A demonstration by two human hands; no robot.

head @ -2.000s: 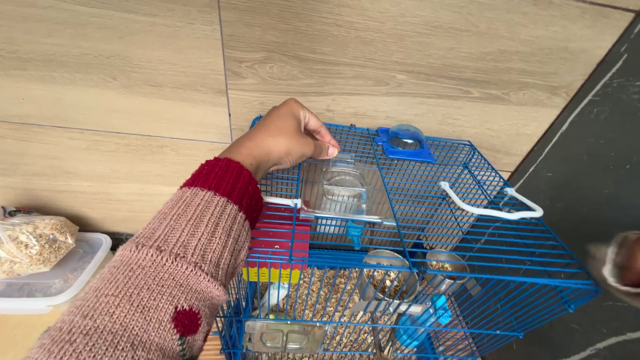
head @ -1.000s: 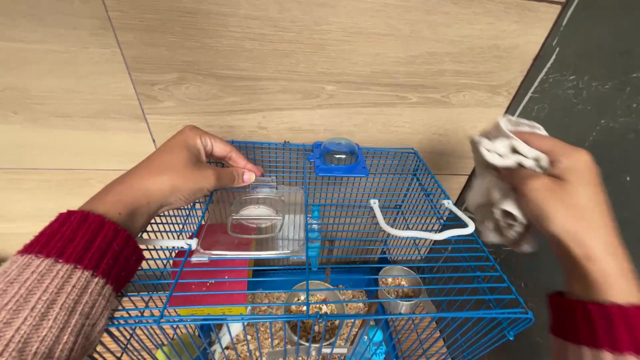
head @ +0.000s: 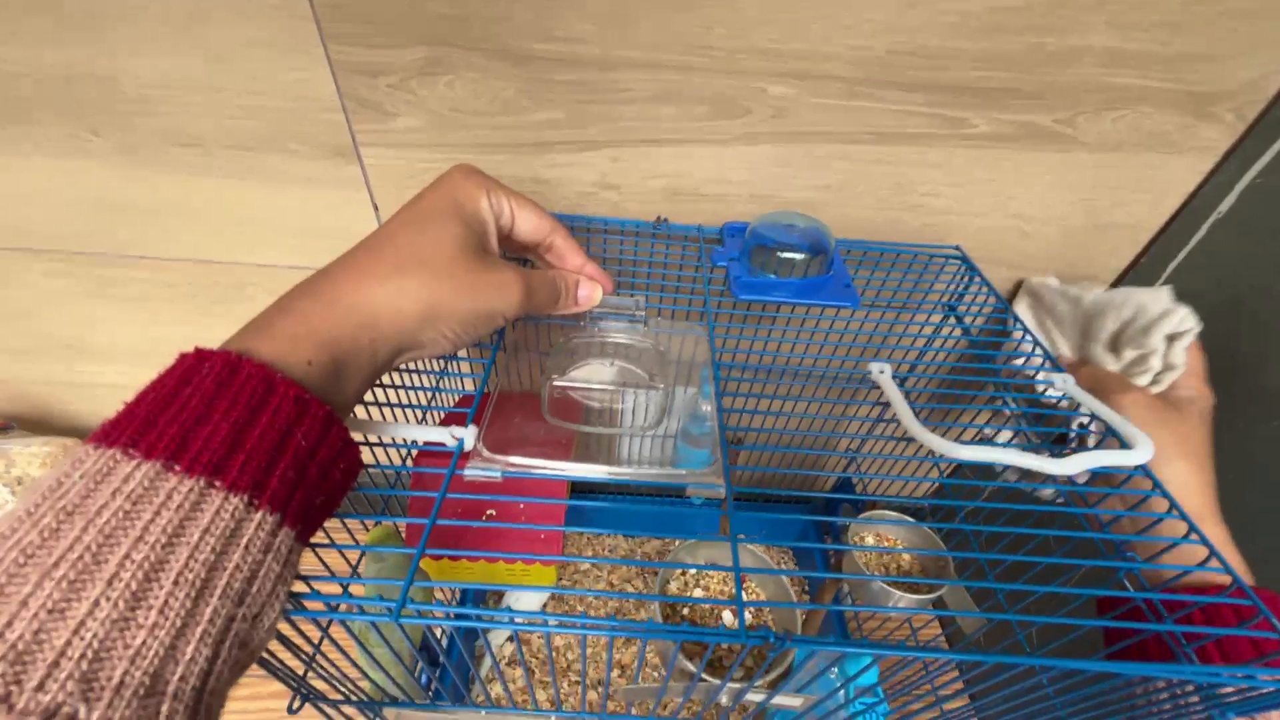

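Note:
My left hand pinches the tab at the back of the clear plastic door on top of the blue wire cage. The door lies flat over its opening. At the cage's right side, my right hand holds a crumpled pale cloth, part of it seen through the bars. Inside are a red house roof, wood shavings and a metal cup of seed. A second seed cup is at the right. A pale green bird is at the front left.
A white carrying handle lies over the right part of the cage top. Behind it sits a blue fitting with a clear dome. The wood-look wall stands behind the cage. A bag of grain shows at the left edge.
My right hand with the cloth has moved down to the cage's right side; two seconds ago only a blurred part showed at the right edge. My left hand stays at the door's tab.

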